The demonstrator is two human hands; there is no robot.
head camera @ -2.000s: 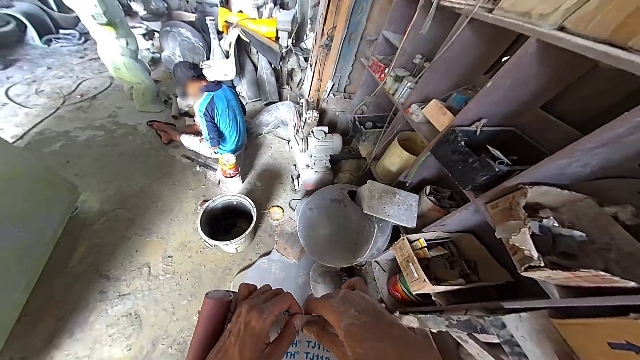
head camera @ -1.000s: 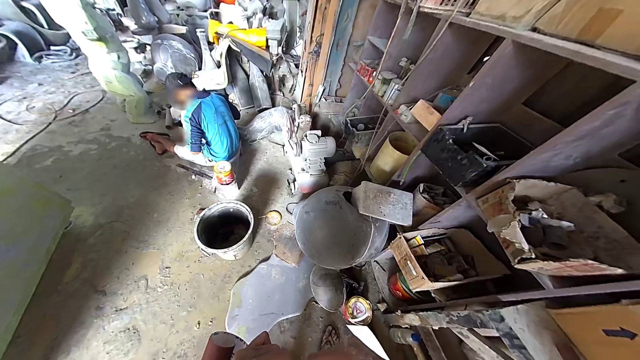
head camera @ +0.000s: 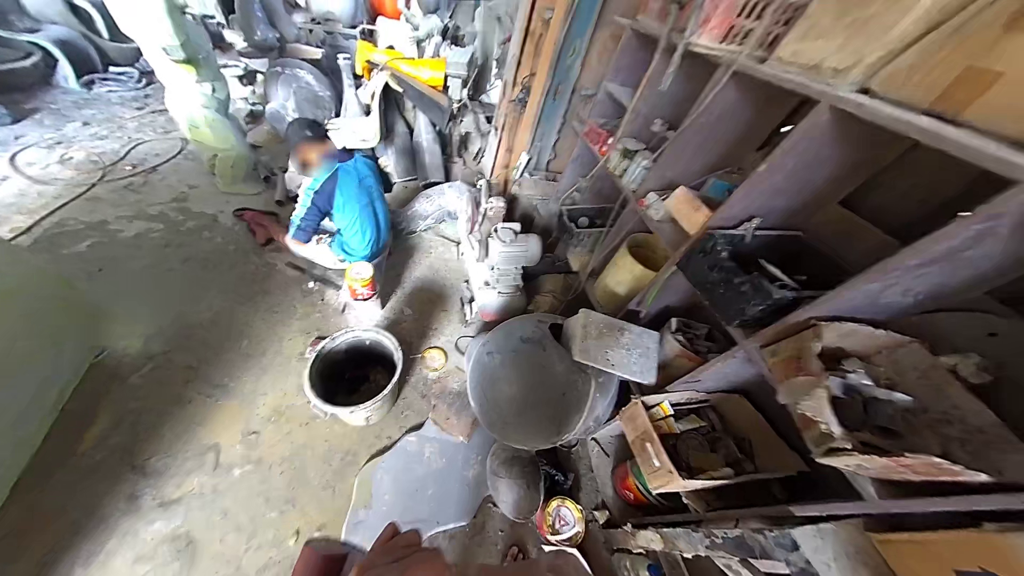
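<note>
At the bottom edge is a hand [head camera: 400, 552], apparently my right hand, since the skin behind it runs off to the right. Its fingers lie beside the end of a reddish-brown roll [head camera: 322, 558], which looks like abrasive cloth. The frame cuts off both, so whether the hand grips the roll cannot be told. My left hand cannot be made out. Beyond the fingers, a flat grey sheet [head camera: 424, 480] lies on the floor. A round grey disc-like piece [head camera: 528, 384] and a small opened can [head camera: 562, 520] are farther right.
A dark-lined bucket [head camera: 356, 372] stands ahead; past it, a person in a blue top [head camera: 348, 208] sits low beside a can [head camera: 361, 280]. An electric motor [head camera: 512, 252] stands near the shelves. Cardboard boxes [head camera: 644, 456] crowd the right side. A pale green panel [head camera: 40, 360] borders the left.
Two seconds ago both hands were close together over a sheet with blue print beside the roll. Now only one hand shows, at the bottom edge, and that print is out of sight.
</note>
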